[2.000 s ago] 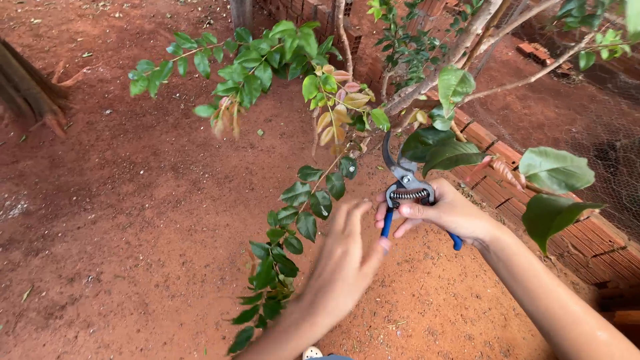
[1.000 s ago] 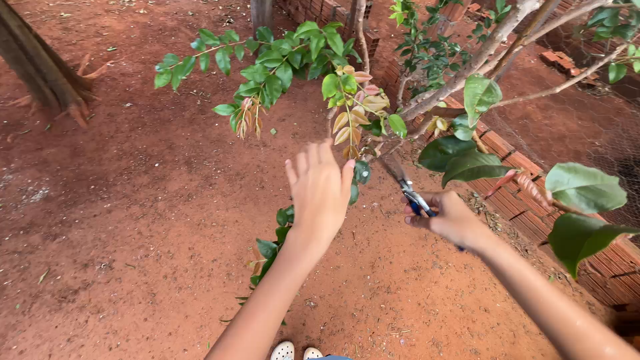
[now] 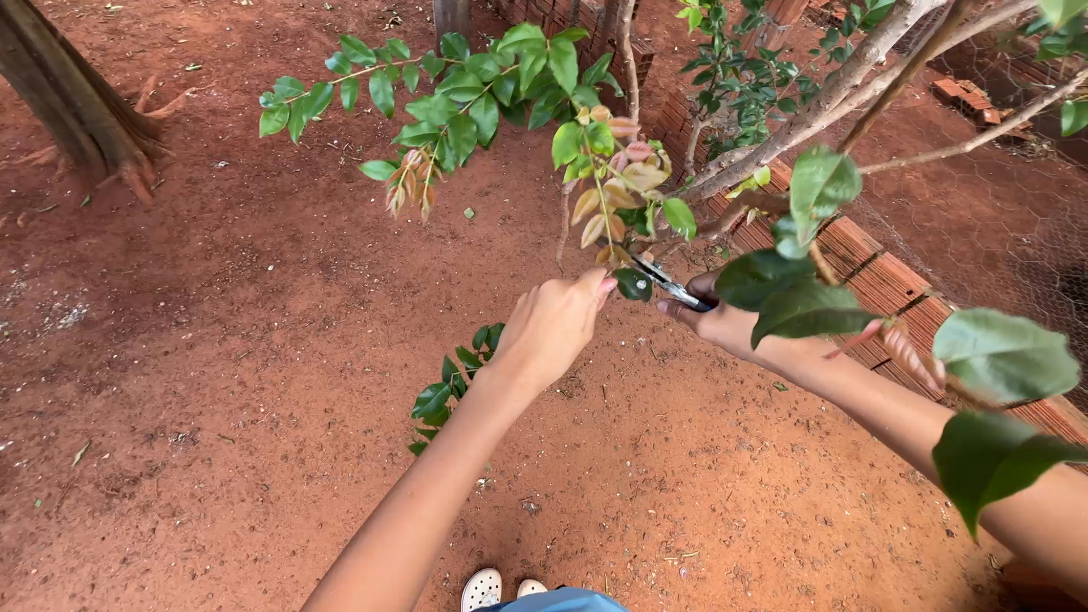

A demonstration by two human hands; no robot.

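My left hand (image 3: 557,323) is closed around a thin leafy branch; dark green leaves (image 3: 450,382) of it hang behind my forearm. Just right of those fingers, my right hand (image 3: 714,310) grips a pair of pruning shears (image 3: 671,285). The metal blades point up and left, into the twigs below a cluster of yellowish and pink young leaves (image 3: 625,183). Leaves partly cover the blade tips, so whether they touch the stem cannot be told. Large leaves (image 3: 807,306) stand in front of my right wrist.
Pale thicker branches (image 3: 816,110) reach to the upper right. A low edging of hollow red bricks (image 3: 884,280) runs along the right, with wire mesh (image 3: 1003,204) beyond. A tree trunk (image 3: 64,93) stands at the upper left. Another leafy branch (image 3: 459,93) hangs over the red soil.
My left hand, open with fingers spread a second ago, has closed on the branch. The shears, held lower and nearer two seconds ago, are now up among the twigs.
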